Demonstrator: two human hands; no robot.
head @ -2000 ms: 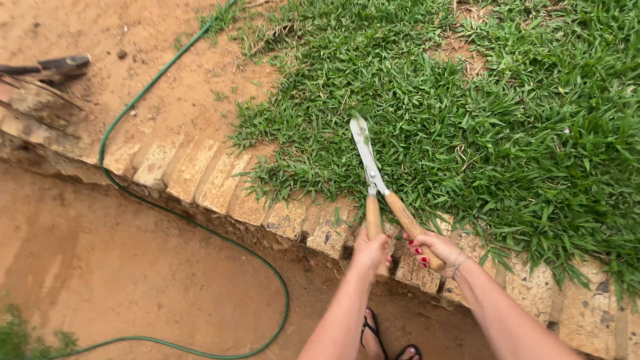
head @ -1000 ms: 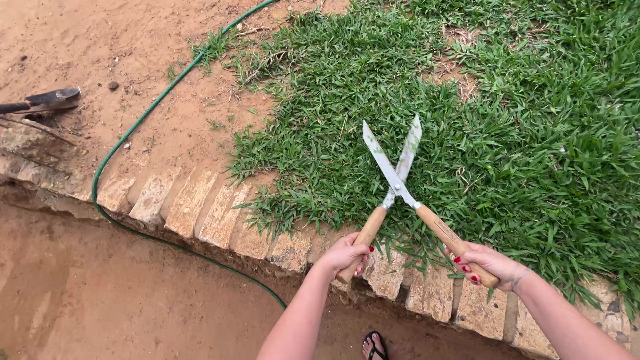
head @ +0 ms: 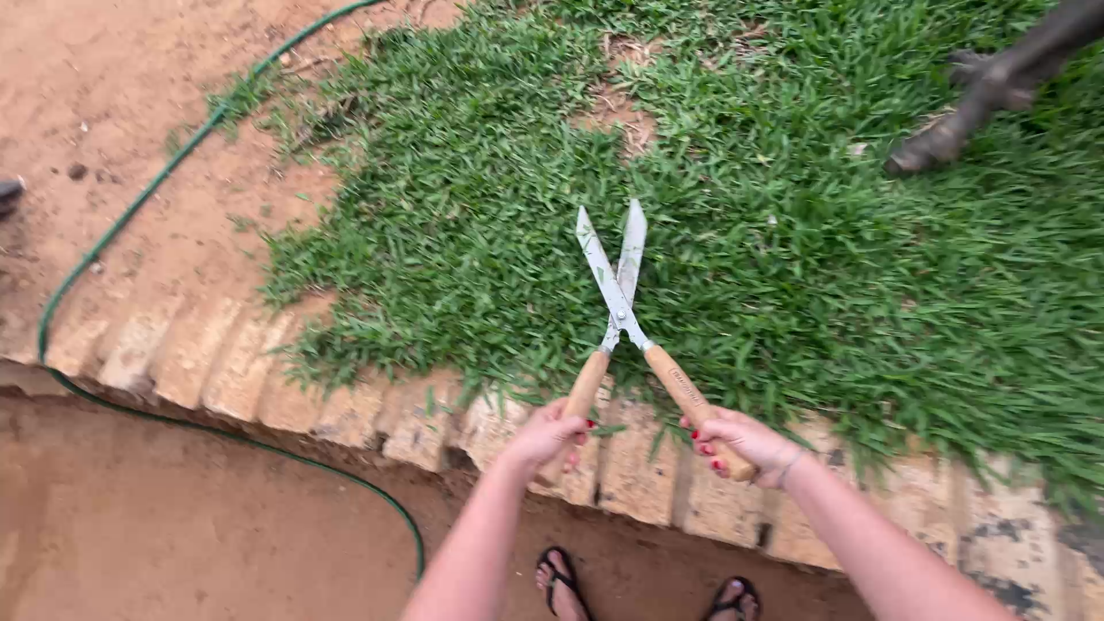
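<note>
My left hand (head: 552, 442) is closed around the left wooden handle of a pair of hedge shears (head: 621, 314). The other wooden handle is in my right hand (head: 731, 444), near its end. The two metal blades stand partly apart in a narrow V, pointing away from me over the green grass (head: 483, 259), with bits of cut grass stuck on them. Both hands are above the brick edging (head: 638, 466), where some blades of grass hang over the bricks.
A green garden hose (head: 142, 194) curves over bare soil and down past the brick edge. At the upper right, a dark, blurred branch-like object (head: 975, 112) reaches over the grass. My feet in black flip-flops (head: 561, 576) stand on the lower dirt.
The shear blades went from nearly together to wide apart, and are now partly closed, with the hands nearer each other than one second ago. The dark object at the upper right has come into view.
</note>
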